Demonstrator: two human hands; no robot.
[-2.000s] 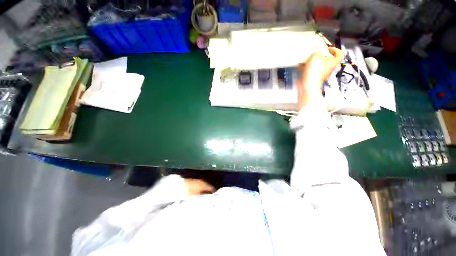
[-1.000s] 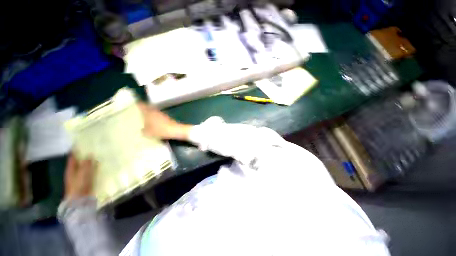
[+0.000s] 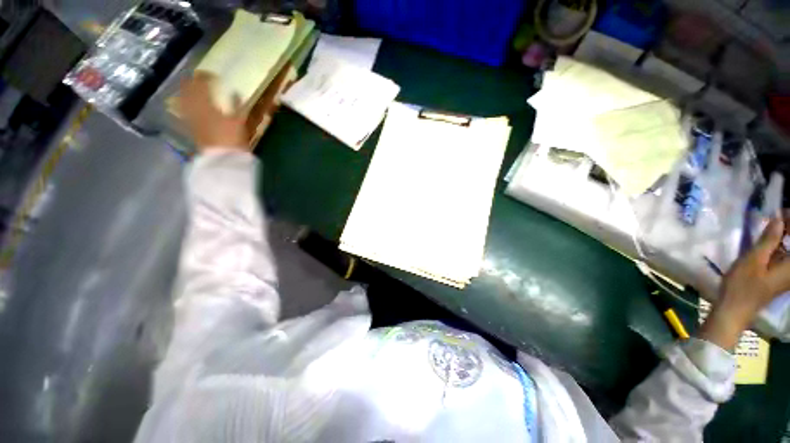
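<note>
A clipboard with pale yellow-white sheets [image 3: 430,192] lies on the green bench in front of me, its dark clip at the top edge. My left hand [image 3: 210,112] is blurred at the lower left edge of a stack of clipboards with yellow-green forms [image 3: 251,54]; whether it grips them I cannot tell. My right hand [image 3: 752,279] is at the far right, by the front end of the white organiser [image 3: 576,192], fingers bent. What it touches is unclear. The marker pen [image 3: 676,323] with a yellow barrel lies just left of my right hand.
White loose papers [image 3: 342,89] lie between the clipboards. Yellowish sheets [image 3: 637,138] lie on the organiser. A blue bin [image 3: 442,26] stands at the back. A yellow label sheet [image 3: 752,358] is below my right hand. A tray of clear-wrapped items [image 3: 130,56] is at the upper left.
The clipboard that both hands held now lies flat on the bench, released. My left hand has moved to the left stack, my right hand far right. The view has turned.
</note>
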